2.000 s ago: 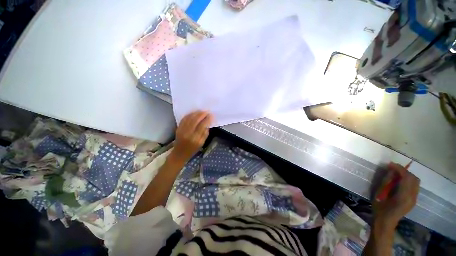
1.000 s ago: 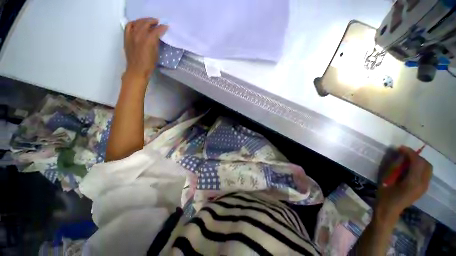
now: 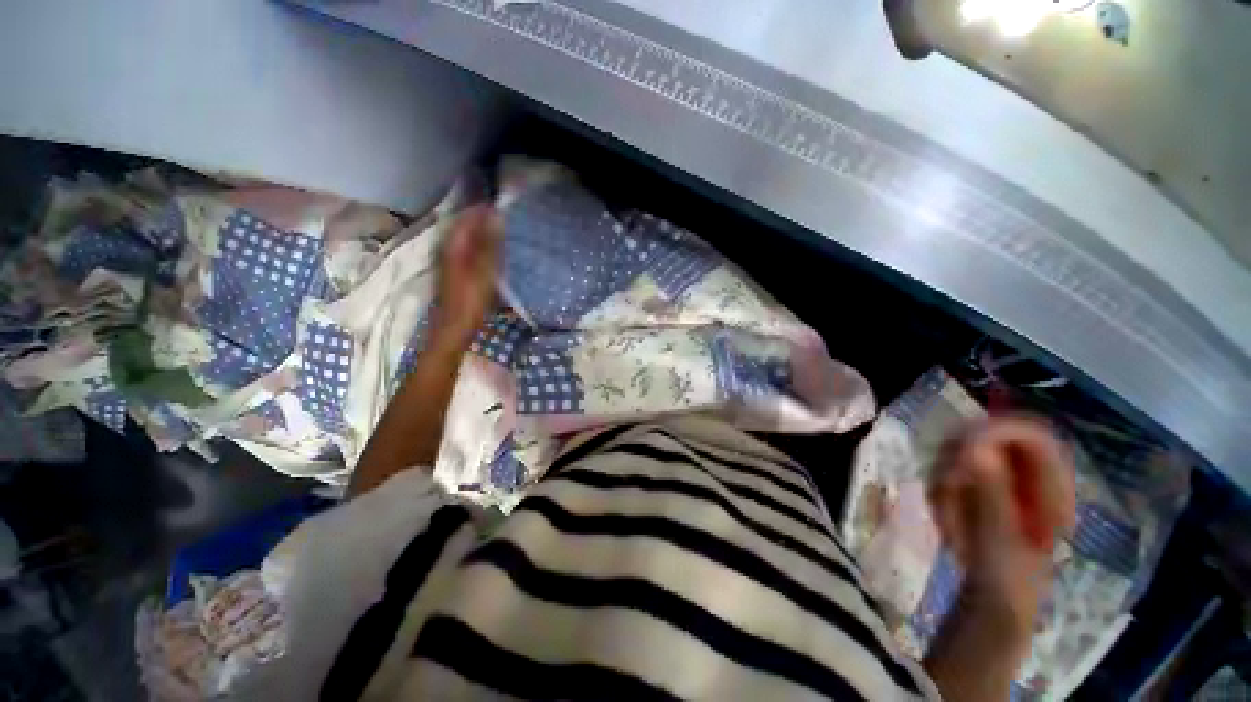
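Observation:
Patchwork-print fabric [image 3: 563,254] with blue polka dots, blue gingham and floral blocks lies over my lap, below the table's front edge. My left hand [image 3: 471,268] is blurred and at the upper part of this fabric; whether it grips the cloth cannot be told. My right hand [image 3: 1002,487] is blurred, raised at the right in front of more patchwork fabric [image 3: 899,473]. A bit of red shows at its upper edge, but I cannot make out whether it still holds the red stick.
The table's grey ruler strip [image 3: 768,130] runs diagonally across the top. A corner of the sewing machine's bed plate [image 3: 1070,82] shows at the upper right under bright light. Bunched patchwork fabric [image 3: 261,295] lies at the left, with a blue item [image 3: 247,535] below it.
The view has tilted down, so the pale paper and the machine head are out of the picture. My left hand has left the paper and come down to the lap fabric. My right hand has moved off the table edge.

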